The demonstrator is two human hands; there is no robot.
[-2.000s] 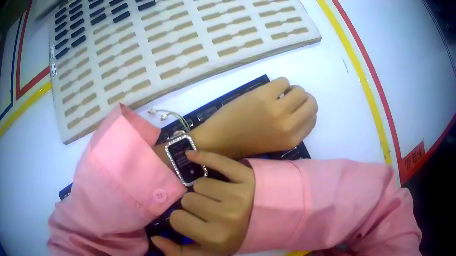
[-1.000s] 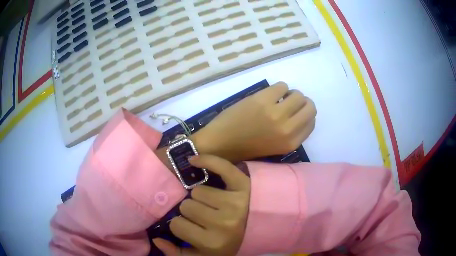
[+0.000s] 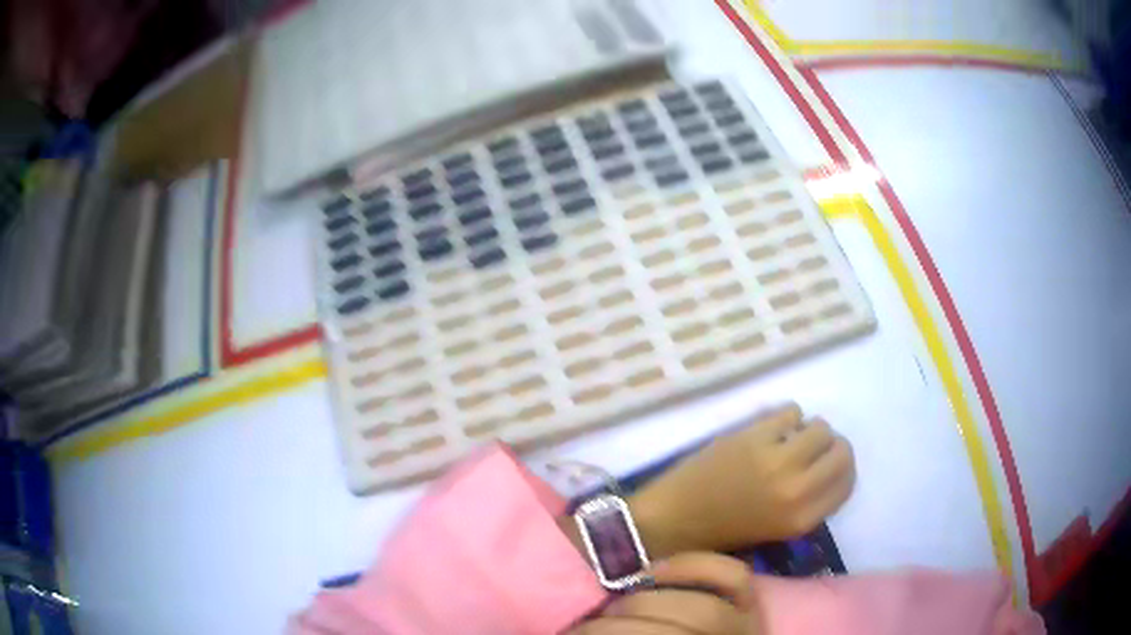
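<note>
My left hand (image 3: 775, 481) lies loosely closed over the black-and-blue tray (image 3: 812, 553), with no part seen in it. A smartwatch (image 3: 612, 542) with a sparkling pale rim is on my left wrist, beside a thin bracelet. My right hand (image 3: 688, 595) is at the watch's lower edge, cut off by the bottom of the picture, its fingers partly hidden. The cream tray (image 3: 344, 422) lies beyond my hands. Dark oblong pieces (image 3: 486, 253) fill its far rows; its nearer slots are bare.
A second pale ribbed tray (image 3: 409, 81) lies at the far edge of the cream tray. Stacked grey-brown sheets or trays (image 3: 106, 298) stand at far left. Yellow, red and blue tape lines mark the white tabletop (image 3: 186, 521). The picture is blurred.
The view has tilted up, so the hands appear lower and further right, and the second pale tray and the stack now show. The right hand stays by the watch.
</note>
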